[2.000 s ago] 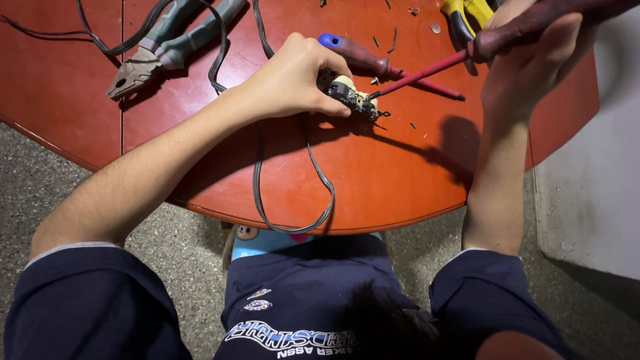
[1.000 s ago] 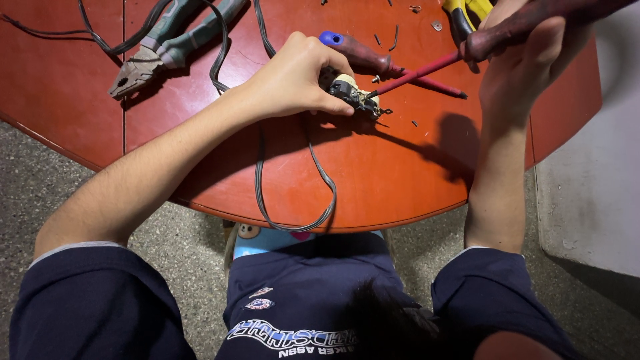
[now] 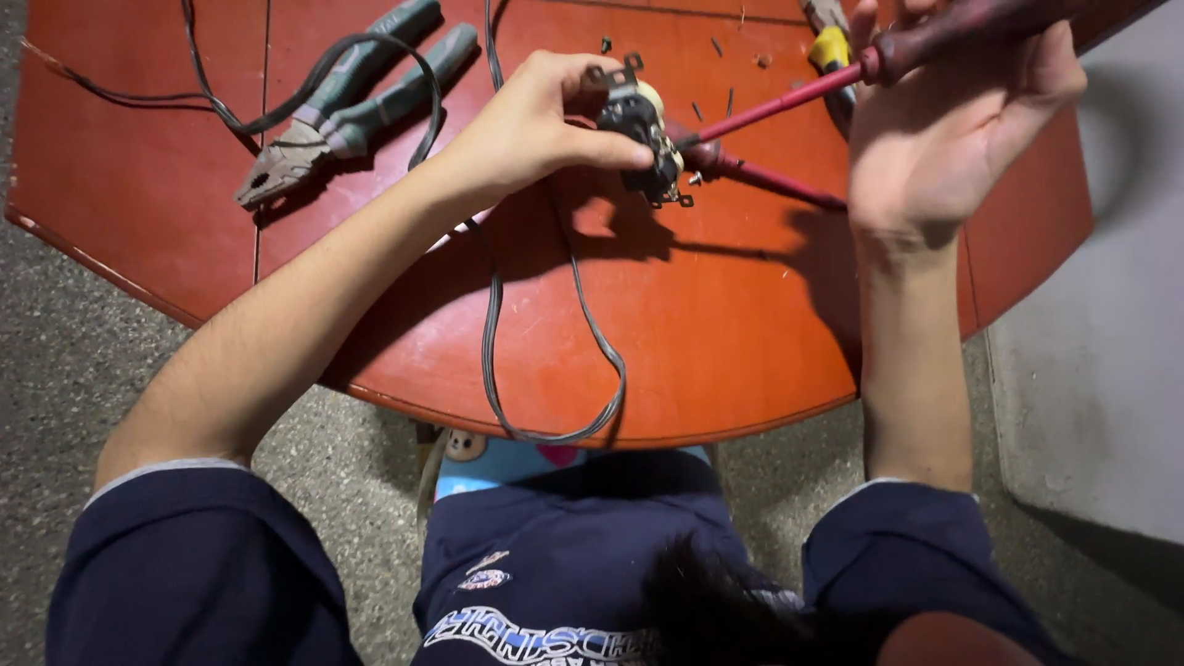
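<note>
My left hand (image 3: 546, 129) grips an electrical outlet (image 3: 638, 134) with a black body, cream parts and metal mounting tabs, held above the red table. In my right hand (image 3: 943, 139) is a screwdriver (image 3: 786, 100) with a dark red handle and a red sleeved shaft. Its tip meets the side of the outlet, but the exact contact point is too small to tell. A second screwdriver (image 3: 777, 178) lies on the table behind the outlet, its handle partly hidden. A dark two-strand electrical cord (image 3: 490, 342) loops below my left hand and forearm.
Combination pliers (image 3: 324, 129) with grey-green handles lie at the left of the red table (image 3: 740, 370). A yellow-and-black handled tool (image 3: 831, 51) is partly behind my right hand. Small wire scraps (image 3: 730, 100) and a small screw (image 3: 696, 178) lie near the outlet. A pale wall stands at right.
My left hand has raised and tilted the outlet, so its metal tabs show more. My right hand has turned, its palm showing more, with the screwdriver still at the outlet.
</note>
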